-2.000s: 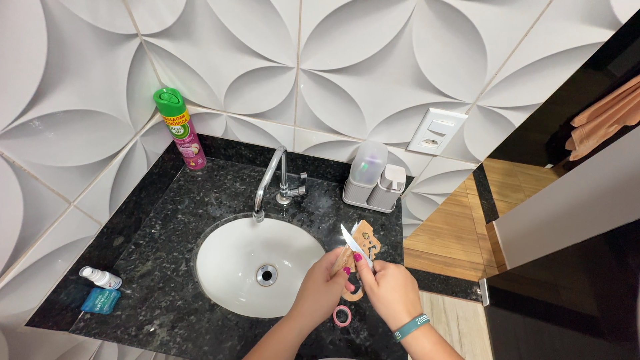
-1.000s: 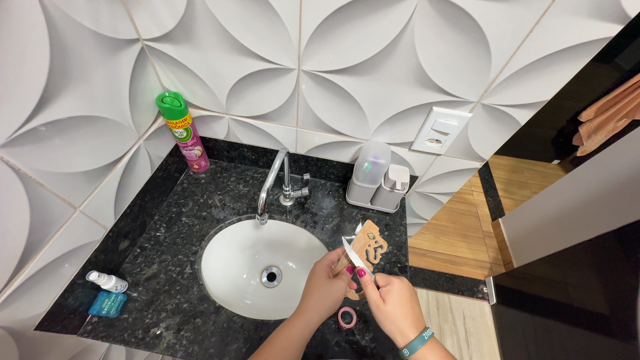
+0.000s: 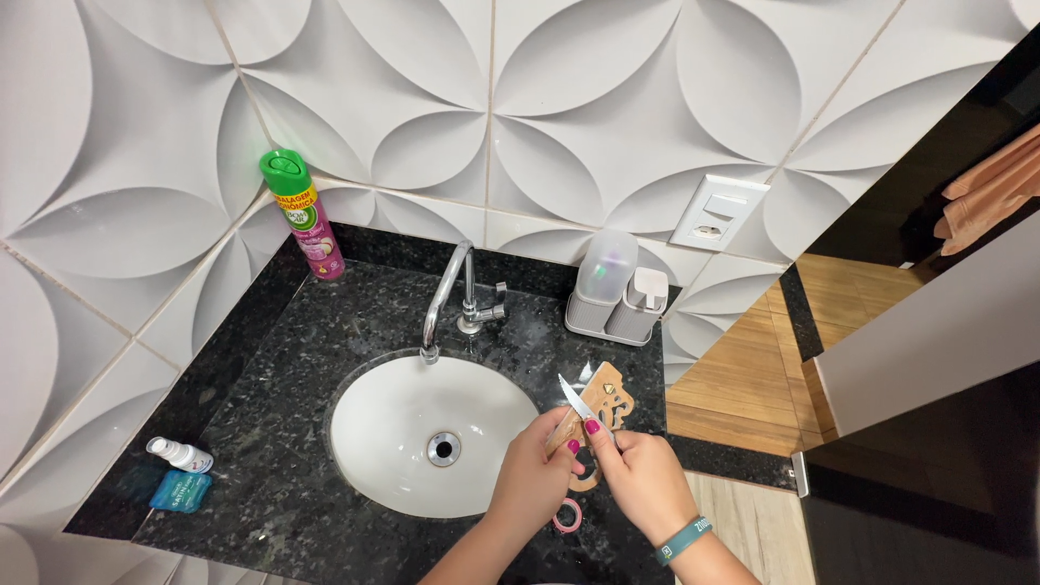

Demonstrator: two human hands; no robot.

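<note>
My left hand (image 3: 536,475) grips a flat tan cut-out piece (image 3: 605,394) with shaped holes; its material is not plain. A small gold-coloured part sits on its upper face. My right hand (image 3: 646,475) holds a small serrated knife (image 3: 574,396), its blade pointing up and left against the piece's edge. The knife's handle is hidden in the fingers. Both hands are close together over the right side of the dark granite counter (image 3: 276,406), beside the sink. Under them on the counter lies a pink ring-shaped roll (image 3: 568,516).
A white oval sink (image 3: 390,439) with a chrome faucet (image 3: 445,301) is left of the hands. A spray can (image 3: 309,219) stands in the back corner. A soap dispenser set (image 3: 617,292) stands at the back right. A small white bottle (image 3: 183,455) and a blue packet (image 3: 180,491) lie far left.
The hands stay over the same part of the counter, still holding the piece and the knife. The knife and fingers have shifted slightly against the piece.
</note>
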